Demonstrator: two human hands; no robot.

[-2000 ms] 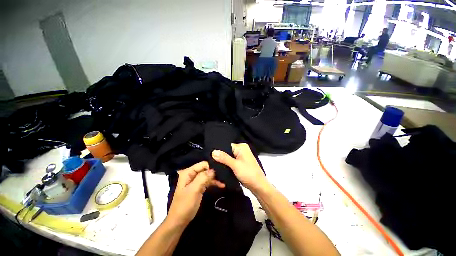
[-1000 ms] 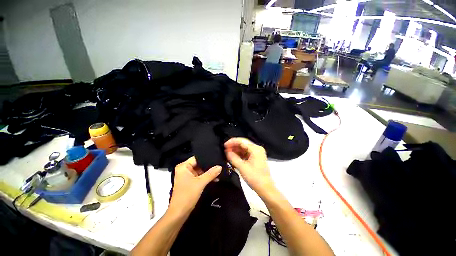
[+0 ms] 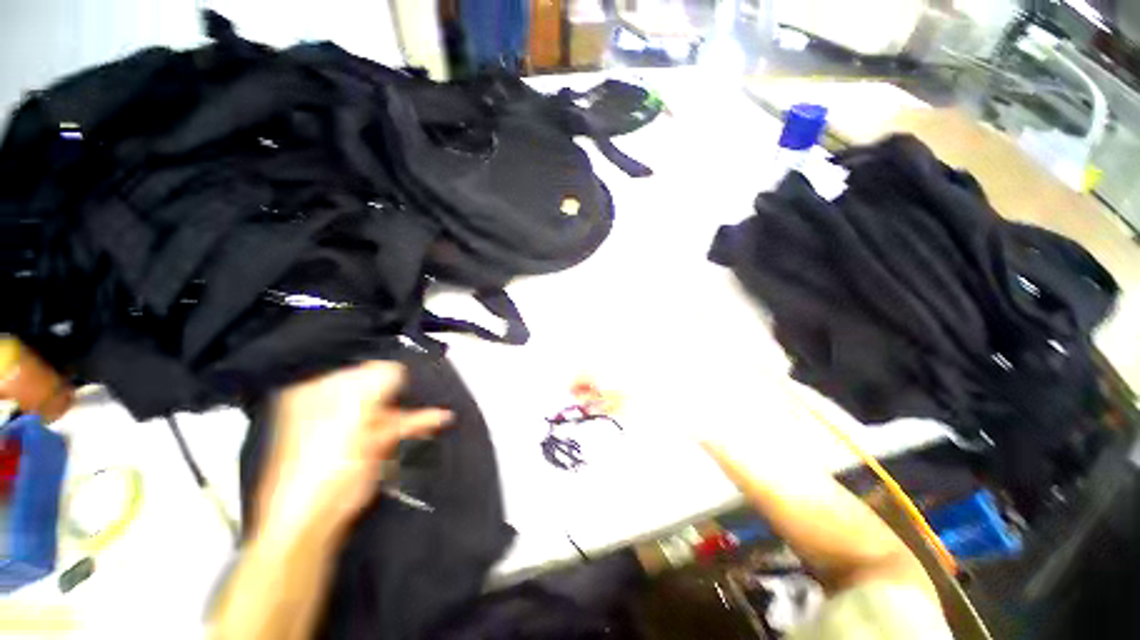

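The black garment piece [image 3: 431, 500] hangs over the near table edge, with a short pale thread line on it. My left hand [image 3: 338, 431] is blurred and lies over this cloth, fingers pointing right; its grip is unclear. My right forearm reaches in from the lower right. My right hand [image 3: 719, 425] is blurred and washed out against the white table, so its fingers cannot be made out. Small snips with pinkish handles [image 3: 598, 400] and a dark cord tangle [image 3: 563, 448] lie between my hands.
A large black garment pile [image 3: 250, 200] fills the back left. A second black pile [image 3: 900, 275] lies right, beside a blue-capped can [image 3: 803, 128]. Far left are a blue basket [image 3: 40, 500], an orange thread cone [image 3: 35, 381] and a tape roll [image 3: 103, 500]. An orange hose [image 3: 894, 488] crosses lower right.
The view has swung right and down. My right hand has left the cloth and moved right, apart from my left. My left hand remains over the garment piece.
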